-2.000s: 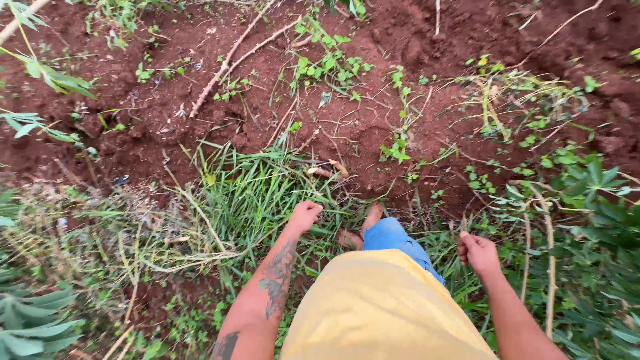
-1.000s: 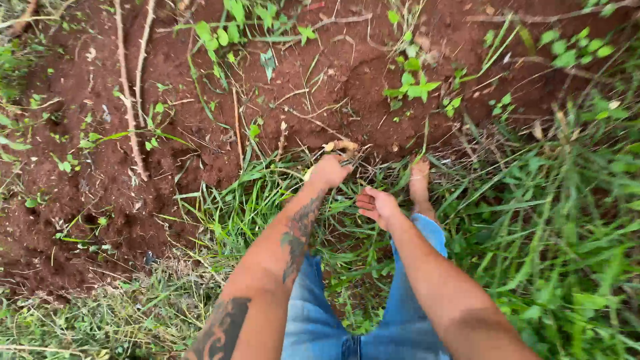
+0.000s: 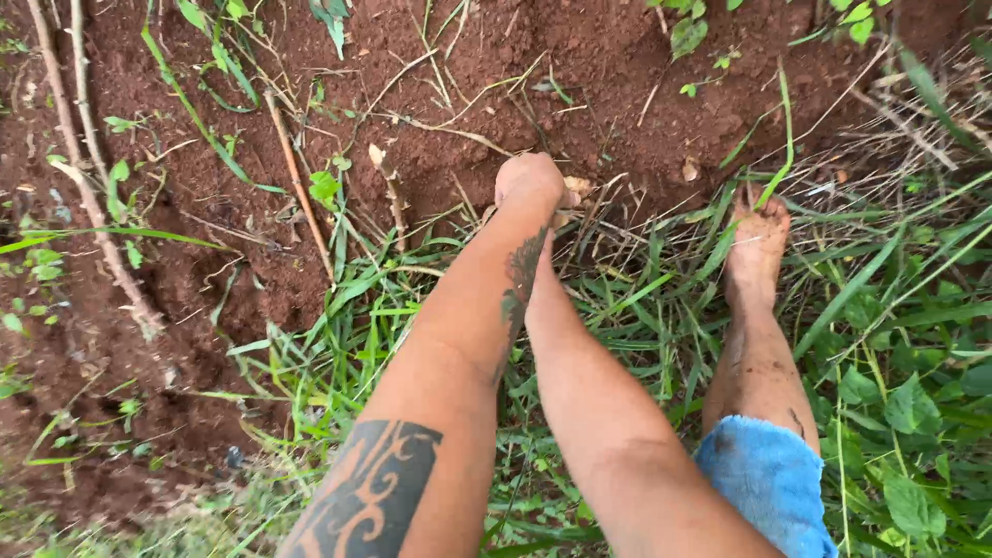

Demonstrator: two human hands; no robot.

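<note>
Low over the red soil, my left hand [image 3: 531,180] is closed in a fist around what seems to be a pale brown woody plant stub [image 3: 577,186], part of which shows just right of the knuckles. The fist hides most of the stub. Beneath the tattooed left forearm, my right hand [image 3: 552,225] is almost wholly hidden, close to the same spot; its fingers cannot be seen. Grass [image 3: 364,294] and dry stems surround both hands.
A cut upright stem [image 3: 394,194] stands left of the hands, with a thin brown stick [image 3: 298,186] beyond it. Long thorny branches [image 3: 97,209] lie at far left. My bare foot [image 3: 758,248] rests in grass at right, near leafy plants [image 3: 911,411].
My hands were apart two seconds ago; both have come down to the stub. The right hand, in plain sight one second ago, is now mostly behind the left forearm. The view is closer.
</note>
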